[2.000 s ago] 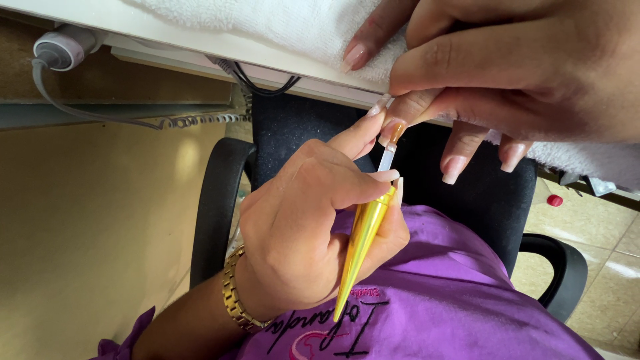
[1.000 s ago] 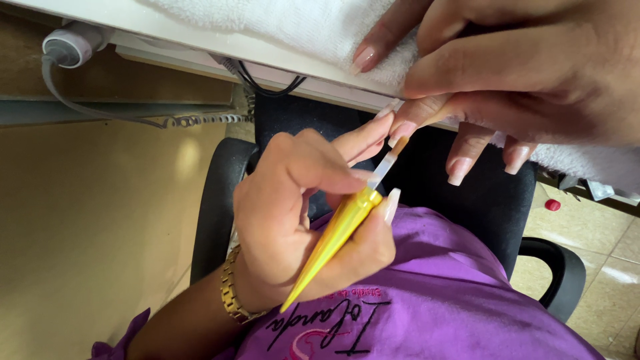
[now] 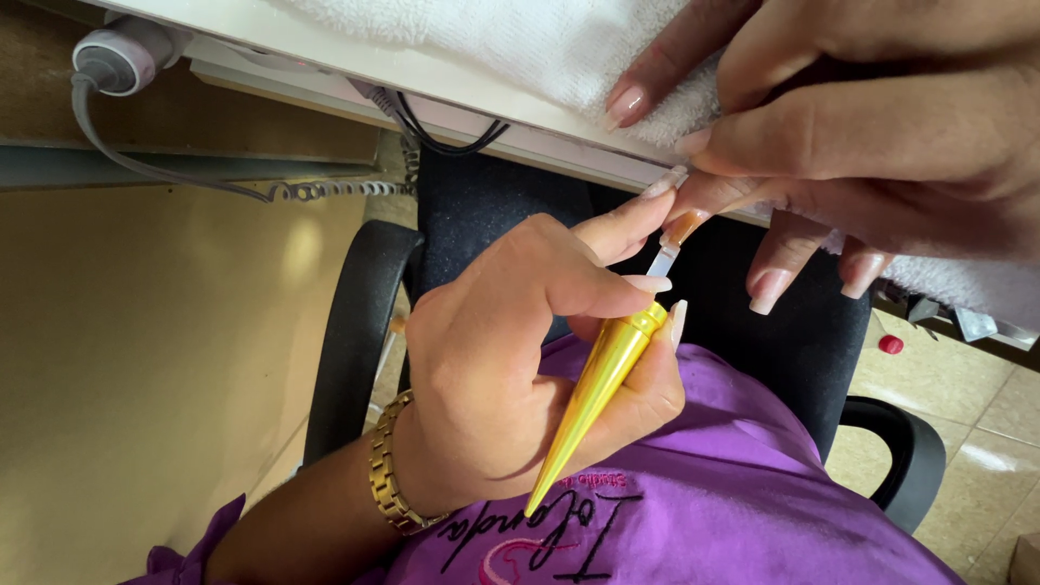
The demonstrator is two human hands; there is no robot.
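Note:
My left hand (image 3: 504, 357), with a gold watch at the wrist, holds a nail brush by its yellow-gold cone-shaped handle (image 3: 601, 390). The brush has a pale flat stem (image 3: 663, 260) and amber bristles (image 3: 685, 229), which lie at the nail of another person's finger (image 3: 715, 193). One of my left fingertips rests beside that finger. From the right, my right hand (image 3: 894, 130) lies over the other person's hand and grips the same finger; part of that hand is hidden beneath. Three more of the person's fingers show, with pale-tipped nails (image 3: 768, 288).
A white towel (image 3: 520, 49) lies on the white table edge (image 3: 357, 61). Dark cables (image 3: 455, 148) and a coiled cord (image 3: 341, 188) hang beneath. A black chair (image 3: 504, 195) with armrests (image 3: 366, 325) stands below. A red cap-like object (image 3: 890, 344) lies on the tiled floor.
A second ago the handle leaned further left and the bristles were near the nail's free edge; now the handle is steeper in view and the bristles lie over the nail. My right hand keeps its grip.

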